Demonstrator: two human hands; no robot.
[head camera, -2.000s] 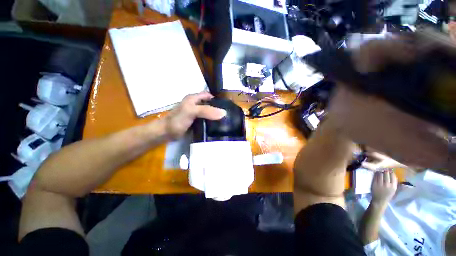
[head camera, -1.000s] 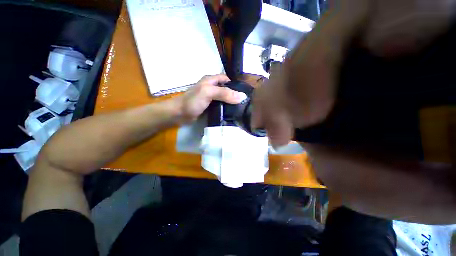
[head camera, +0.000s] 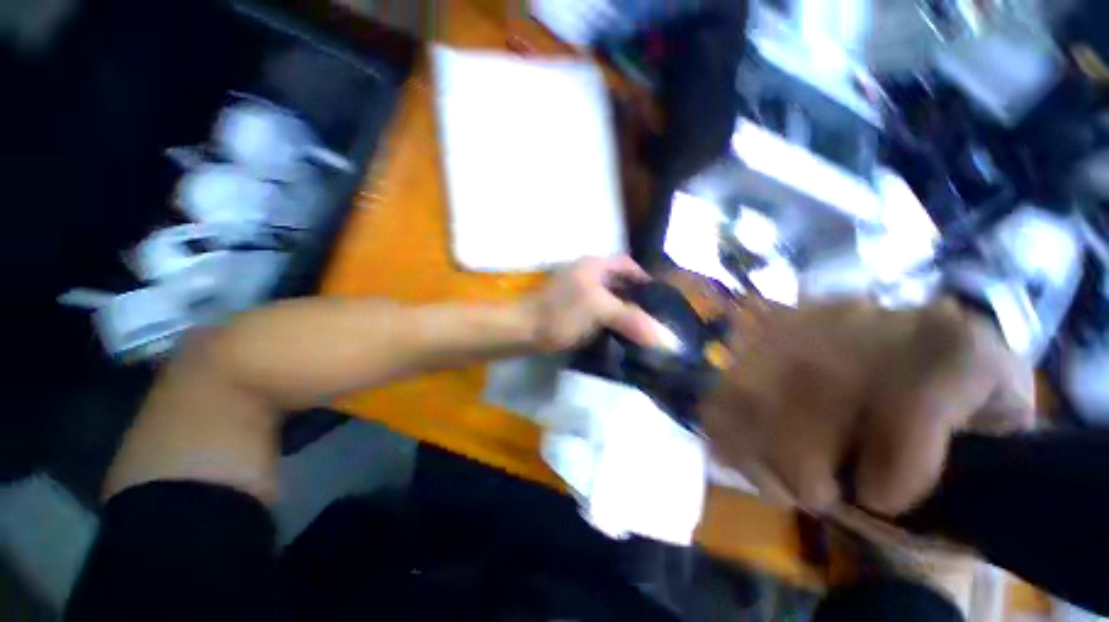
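The dome camera lies on the orange bench, its white body at the near edge and its round black head pointing away. My left hand grips the left side of the black head, thumb on top. My right hand is large and blurred, close to the lens, closed around a dark electric screwdriver. A small yellowish tip shows at the right side of the black head, by my right fingers. Blur hides whether it touches.
A black bin at left holds several white cameras. A white pad lies on the orange bench. A pale metal box and blurred white parts stand behind at right.
The view has swung, so the bench and camera appear tilted and the bin sits further right. My right hand has come down beside the black head. My left hand keeps its grip.
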